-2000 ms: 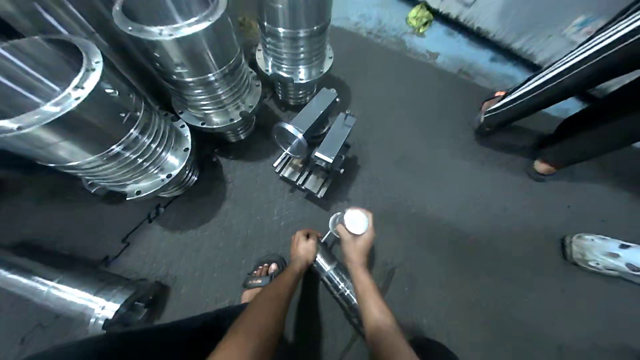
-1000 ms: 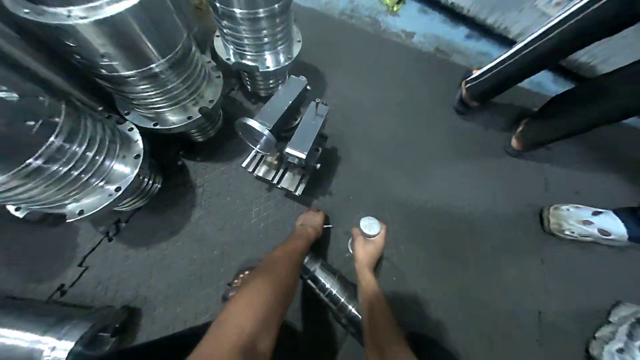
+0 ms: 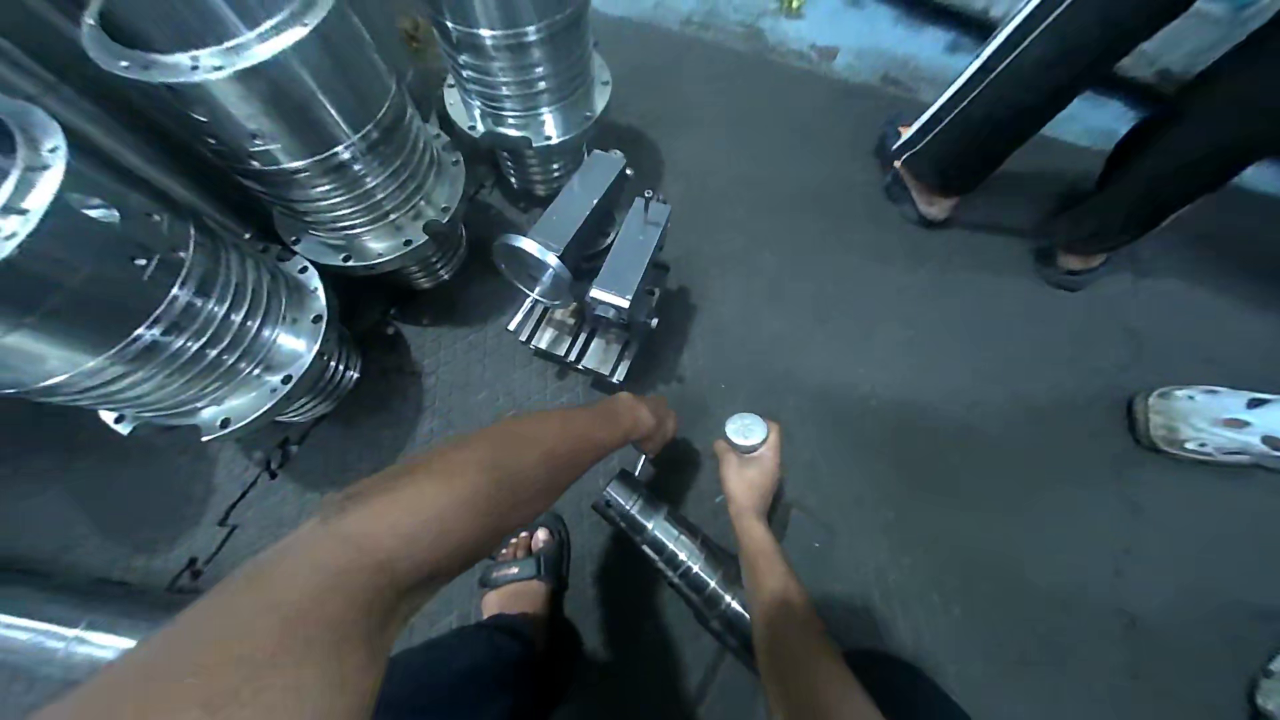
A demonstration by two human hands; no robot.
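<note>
A long metal shaft [image 3: 685,560] with machined grooves lies slanted on the dark floor between my arms. Just above its upper end, my left hand [image 3: 652,422] is closed around a thin metal rod [image 3: 640,464], whose tip is at the shaft's end. To the right, my right hand [image 3: 752,475] grips a metal cylinder [image 3: 746,432] with a pale round top; the rest of that piece is hidden by the fingers. Beyond my hands stands a metal fixture [image 3: 600,260] with two rectangular blocks on a slotted base, and a metal ring [image 3: 533,270] leans against it.
Large flanged metal cylinders [image 3: 370,170] stand at the left and upper left, and another metal cylinder [image 3: 60,630] lies at the lower left. A person's legs in black trousers [image 3: 1040,100] are at the upper right. A white perforated shoe [image 3: 1205,425] is at the right edge.
Two seconds ago both hands were close together at the shaft's upper end. My right hand with the cylinder has since moved right, away from the shaft. The view has shifted somewhat.
</note>
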